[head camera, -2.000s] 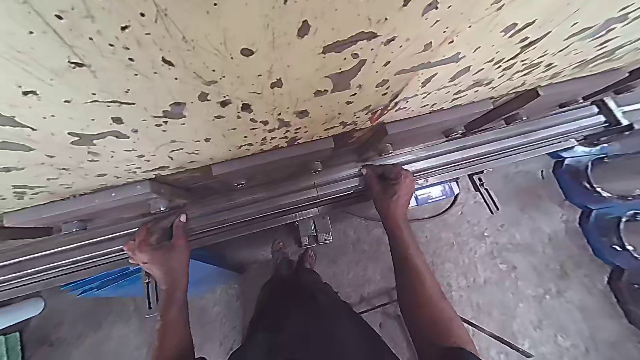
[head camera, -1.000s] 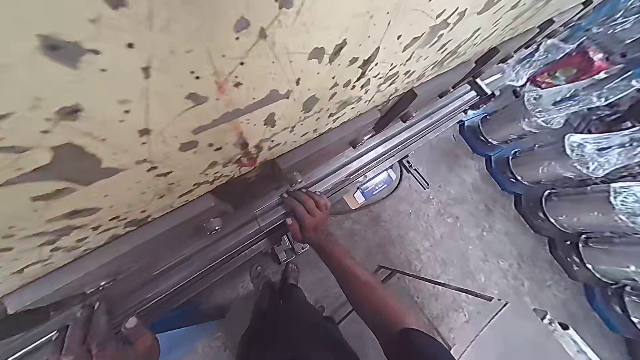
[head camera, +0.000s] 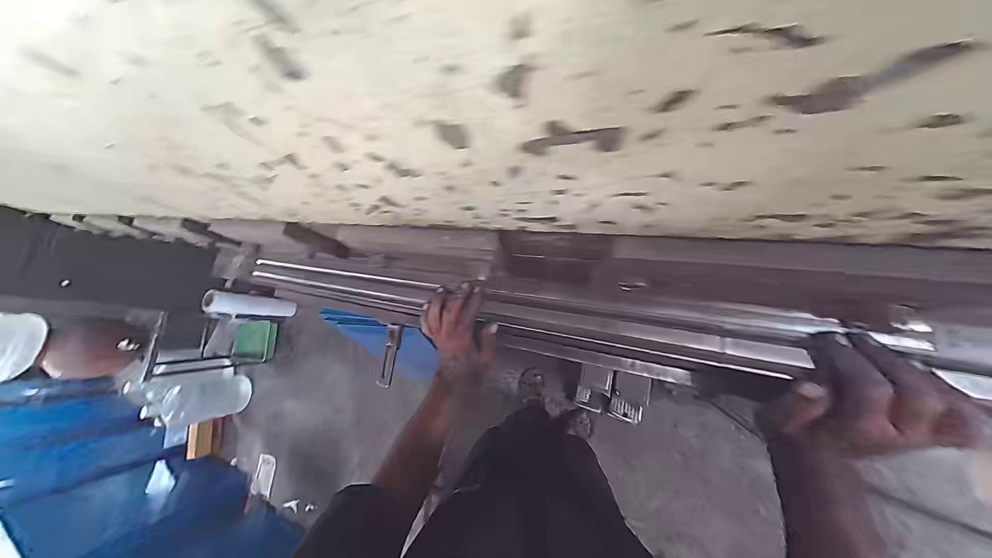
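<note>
A long metal rail assembly (head camera: 620,325) runs across the view below a large cream machine panel (head camera: 465,116) with chipped paint. Near the middle, my left hand (head camera: 457,329) rests with its fingers over the rail's upper edge and its thumb apart. At the right, my right hand (head camera: 876,387) lies on the rail with its fingers bent over it, blurred. Whether either hand grips the rail cannot be told. Two foot pedals (head camera: 612,395) show beneath the rail, beside my feet.
At the left is a person in blue clothing (head camera: 85,465). A white roll (head camera: 248,304) and a green container (head camera: 254,341) stand near that person. A blue sheet-like thing (head camera: 380,333) is under the rail, beside a slotted metal bracket (head camera: 390,355). Grey floor (head camera: 310,418) shows below.
The view has swung strongly to the left, bringing the person in blue into sight. My left hand, blurred at the lower left a second ago, now lies on the rail nearer the middle.
</note>
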